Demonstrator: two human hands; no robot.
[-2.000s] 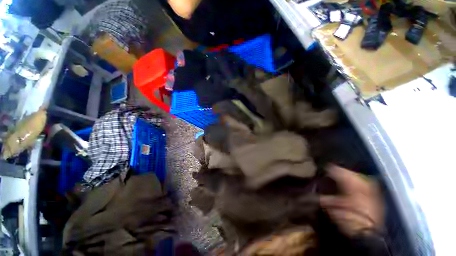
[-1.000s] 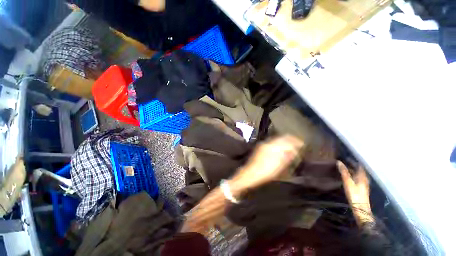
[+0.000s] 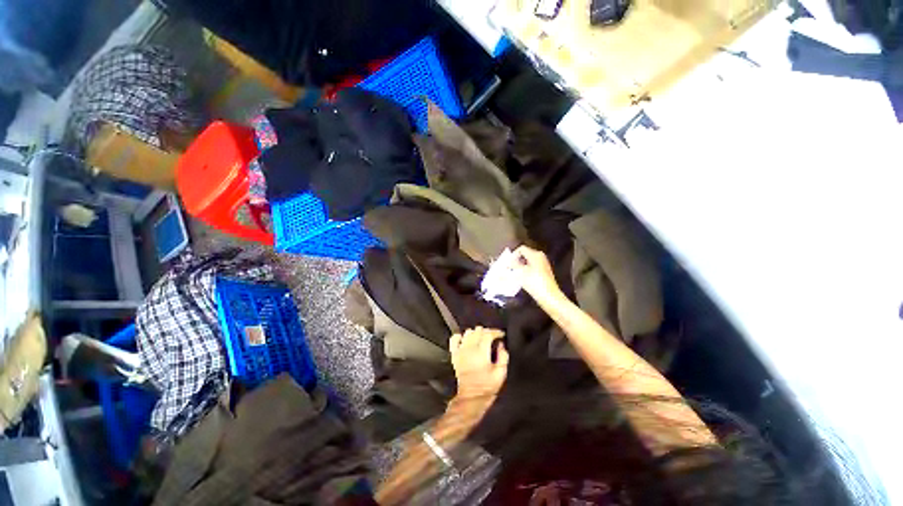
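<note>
A large heap of brown-olive cloth pieces (image 3: 619, 267) lies below the edge of the white table (image 3: 733, 198). My right hand (image 3: 533, 269) pinches a small crumpled white piece (image 3: 502, 278) over the middle of the heap. My left hand (image 3: 479, 362) is bent at the fingers on the cloth, below and left of the white piece. Whether it grips the cloth cannot be told. A pale band is on my left wrist.
A red plastic stool (image 3: 216, 178), blue crates (image 3: 265, 331) and dark cloth (image 3: 342, 148) are at the left. Checked cloth (image 3: 178, 341) hangs over one crate. A tan board (image 3: 634, 49) with small dark items lies on the table. More brown cloth (image 3: 267, 445) is at the lower left.
My right hand has moved left from the table edge and taken the white piece that lay on the heap. My left hand has moved back down and left.
</note>
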